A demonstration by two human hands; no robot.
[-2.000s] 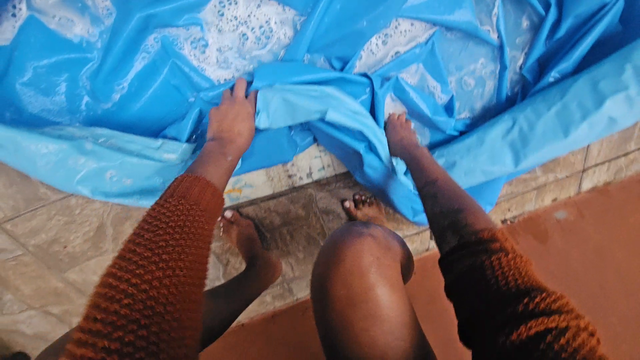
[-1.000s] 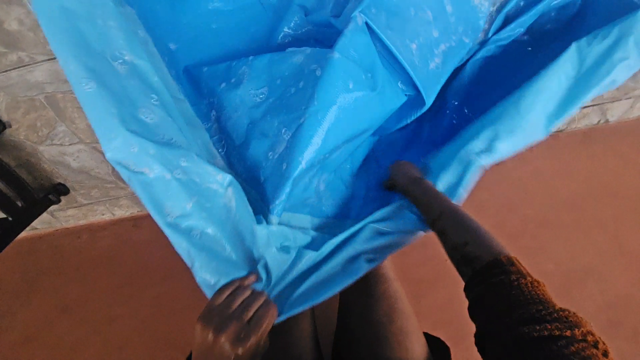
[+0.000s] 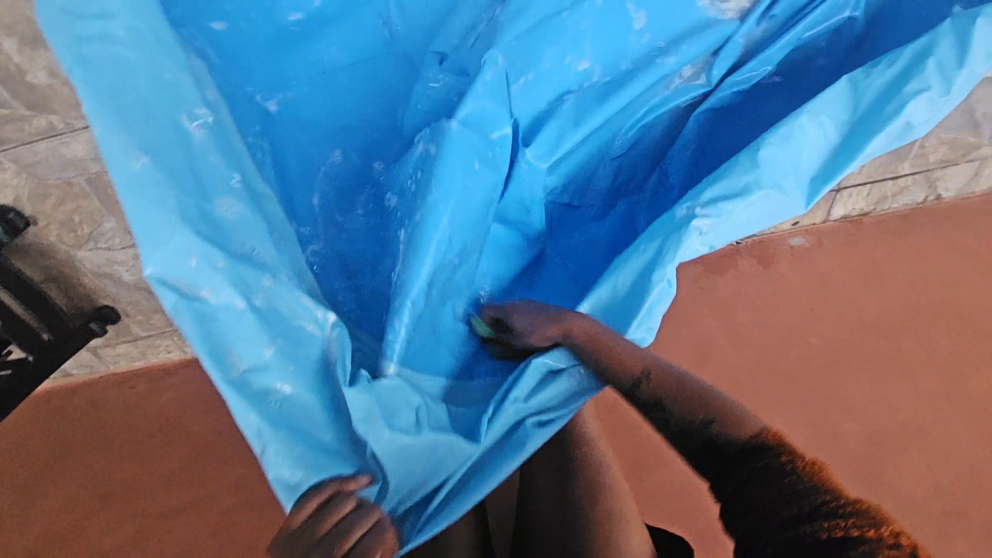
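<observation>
A large blue plastic sheet [image 3: 465,186] with a lighter blue outer side and traces of suds is drawn up toward me in a deep fold. At the bottom, my left hand [image 3: 337,519] grips its gathered edge. My right hand [image 3: 523,327] reaches over the near rim into the fold, closed on a small greenish thing, perhaps a sponge or brush, mostly hidden by the fingers and blurred. My right forearm, in a rust-coloured knitted sleeve [image 3: 806,496], crosses the sheet's rim.
Red-brown floor [image 3: 837,341] lies on both sides of my legs [image 3: 577,488]. Beyond it runs stone paving [image 3: 70,194], partly under the sheet. A black frame-like object [image 3: 39,325] stands at the left edge.
Two seconds ago both hands were on the bunched sheet over the paving. The sheet's edge has since been pulled toward my legs, and my right hand has moved inside the fold.
</observation>
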